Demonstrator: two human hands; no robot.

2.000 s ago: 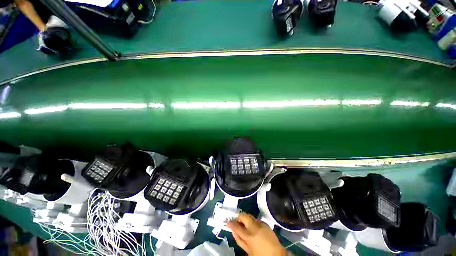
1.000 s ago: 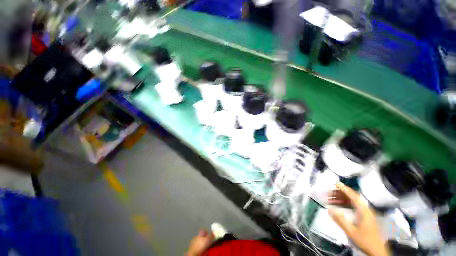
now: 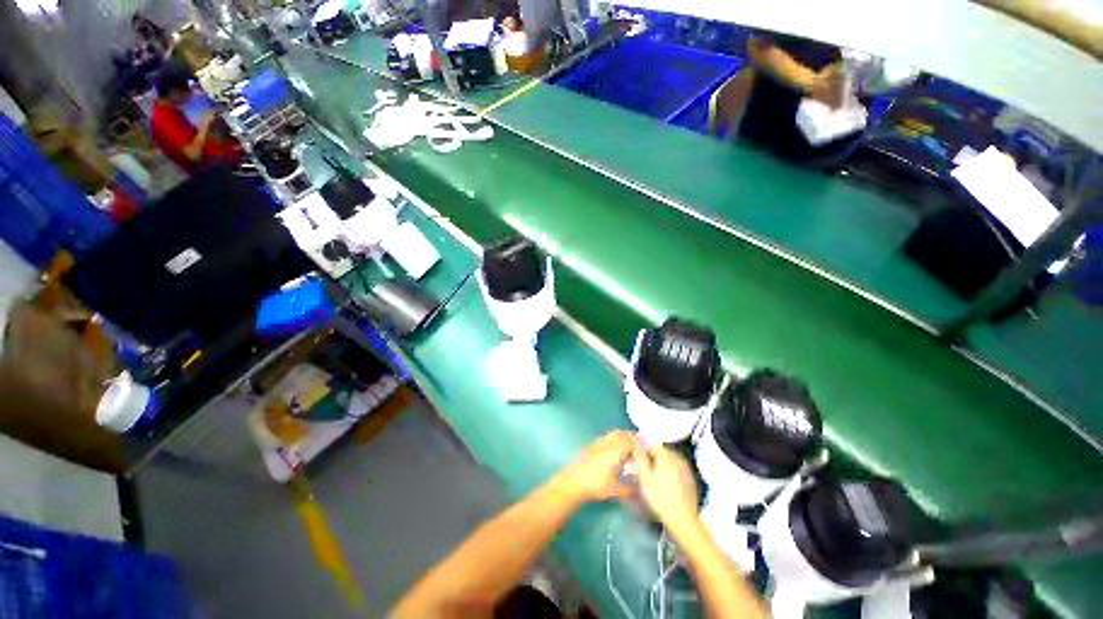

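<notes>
My left hand [image 3: 604, 466] and my right hand [image 3: 665, 480] meet at the lower front of a white-and-black security camera [image 3: 674, 365]. Their fingertips are together and bent; what lies between them is too small to make out, and the camera's base is hidden behind them. Thin white cables [image 3: 660, 578] hang below my right hand. A second security camera [image 3: 764, 423] and a third one [image 3: 849, 528] stand close by on the right. Another camera [image 3: 517, 273] stands apart on the left, upright on its white base.
The shiny green conveyor [image 3: 726, 317] runs along the far side of the bench. White pieces [image 3: 423, 123] lie farther up the belt. A person in red [image 3: 185, 131] is at the far left. Another person's arm [image 3: 792, 73] is across the line. A white tub [image 3: 123, 401] is at left.
The view has swung and steadied. My left hand has come up from the bottom edge to meet my right hand at a camera. The bench's left part now shows sharply.
</notes>
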